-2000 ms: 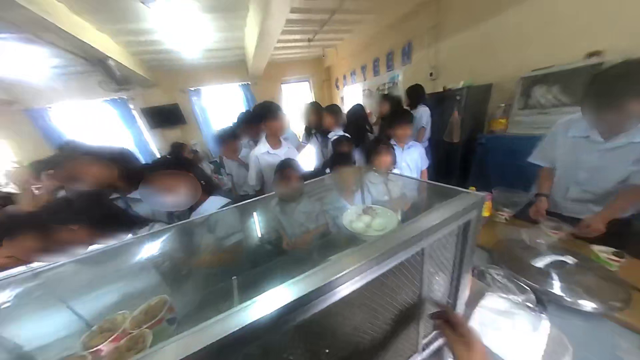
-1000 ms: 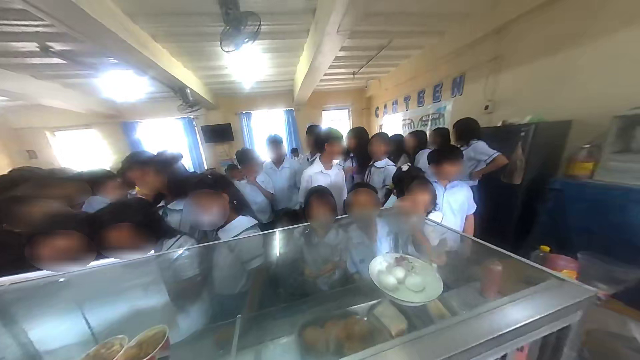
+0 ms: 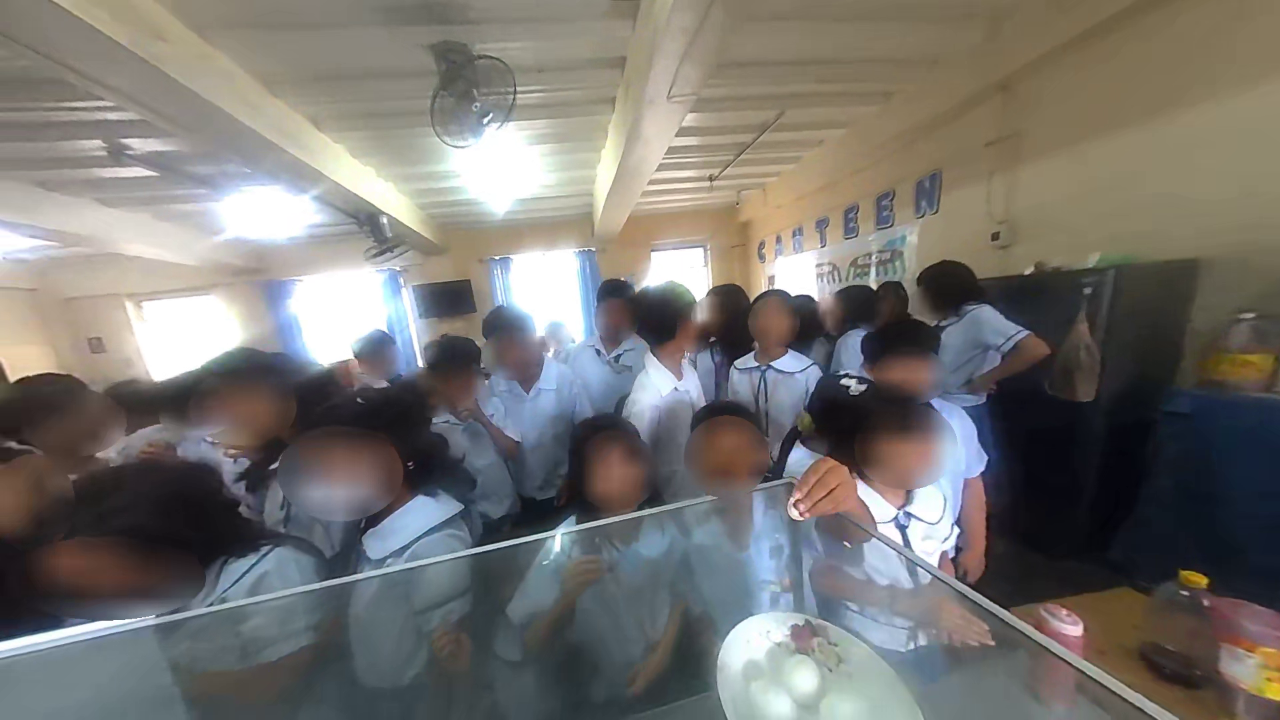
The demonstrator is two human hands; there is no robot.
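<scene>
Neither my left hand nor my right hand is in view. Low in the head view is a glass display case with a metal-edged top. A white oval plate holds several white eggs and a small reddish heap; whether it lies on or under the glass I cannot tell. Across the case, another person's hand pinches a small pale thing at the far corner of the glass. A different person's hand shows lower, behind or through the right side of the case.
Many people in white shirts crowd beyond the case. At the right a wooden table bears a pink-capped container, a yellow-capped bottle and a pink tub. Dark cabinets stand behind.
A hand seen low at the right two seconds ago is out of view. Another person's hand now reaches over the case's far corner. The view has swung considerably.
</scene>
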